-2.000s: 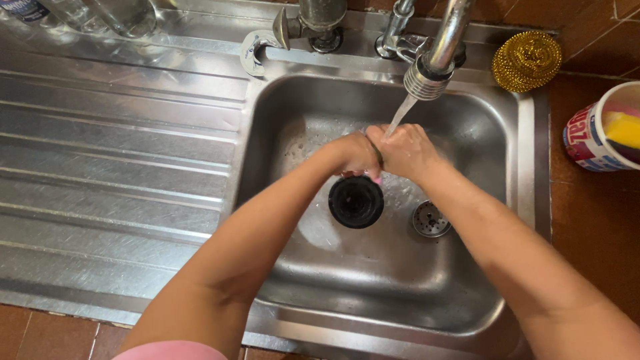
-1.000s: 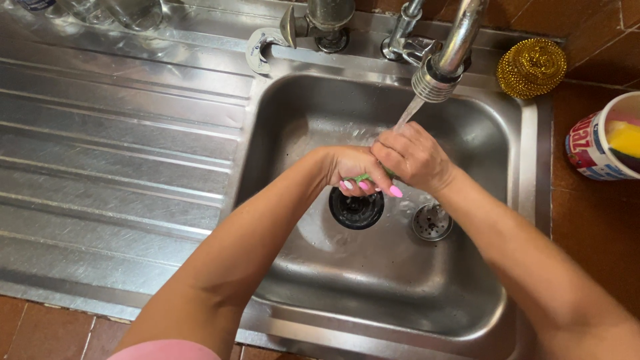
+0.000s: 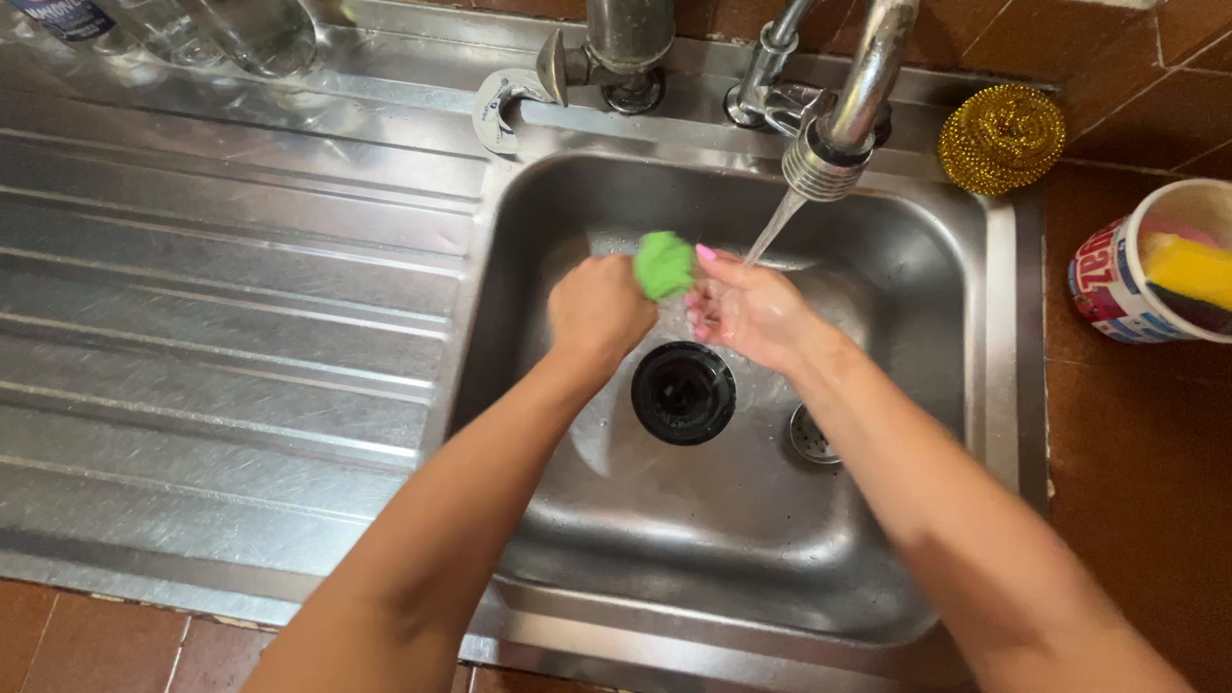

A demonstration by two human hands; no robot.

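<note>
Over the steel sink basin [image 3: 712, 539], my left hand [image 3: 602, 303] is closed on a bright green sponge or cloth [image 3: 664, 265], which is blurred. My right hand [image 3: 746, 308] is wet, palm partly up with fingers apart, just right of the green piece, and holds nothing that I can see. Water runs from the faucet [image 3: 833, 154] beside the fingers of my right hand. Below both hands, a round black drain fitting [image 3: 683, 393] lies in the basin. A metal drain strainer [image 3: 813, 435] is partly hidden by my right forearm.
A gold scouring pad [image 3: 1002, 140] rests at the back right corner. Right of the sink stands a printed tub [image 3: 1107, 279] with a yellow sponge inside. Clear bottles [image 3: 255, 34] stand back left on the ribbed drainboard [image 3: 212, 318]. A curved, printed piece [image 3: 496, 111] lies behind the basin.
My hands were together under the water, and now they are apart. My left hand has moved left with the green piece, which was mostly hidden a second ago. My right hand has opened.
</note>
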